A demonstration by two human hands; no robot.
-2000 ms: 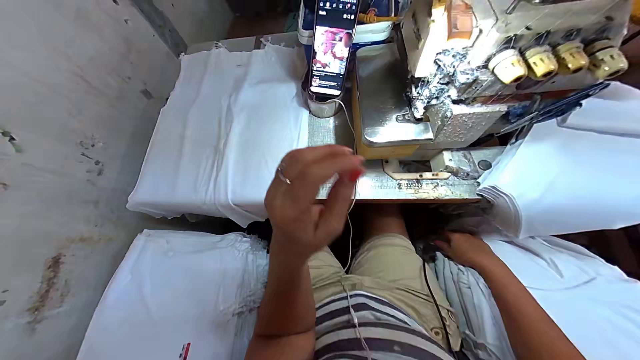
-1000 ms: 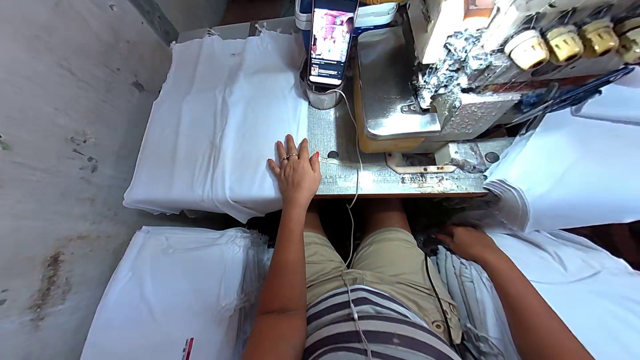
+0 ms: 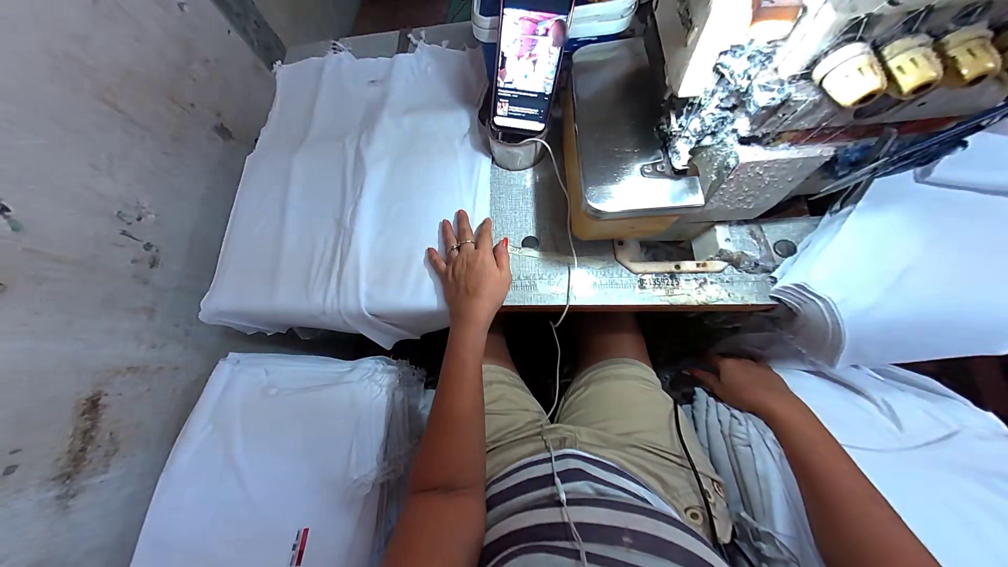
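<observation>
My left hand [image 3: 474, 272] lies palm down with spread fingers on the right edge of a stack of white fabric pieces [image 3: 315, 189] at the table's left side; its thumb reaches over the bare tabletop. A ring is on one finger. My right hand [image 3: 736, 382] rests low at the right, beside folded pale fabric [image 3: 728, 441] and below the hanging white fabric [image 3: 921, 252]; its fingertips are in shadow, so whether it holds anything is unclear. An overlock sewing machine [image 3: 764, 142] with yellowed tension dials [image 3: 854, 79] stands at the upper right.
A smartphone [image 3: 528, 71] leans upright in a round holder [image 3: 516, 153], its white cable running down over the metal tabletop [image 3: 598, 287]. More white fabric [image 3: 268, 465] is stacked at lower left, near a stained wall [image 3: 94, 260]. White cloth [image 3: 890, 425] lies at lower right.
My left hand was raised over the table edge two seconds ago, with its fingers bent; it has come down flat onto the fabric stack. My right hand has stayed in place.
</observation>
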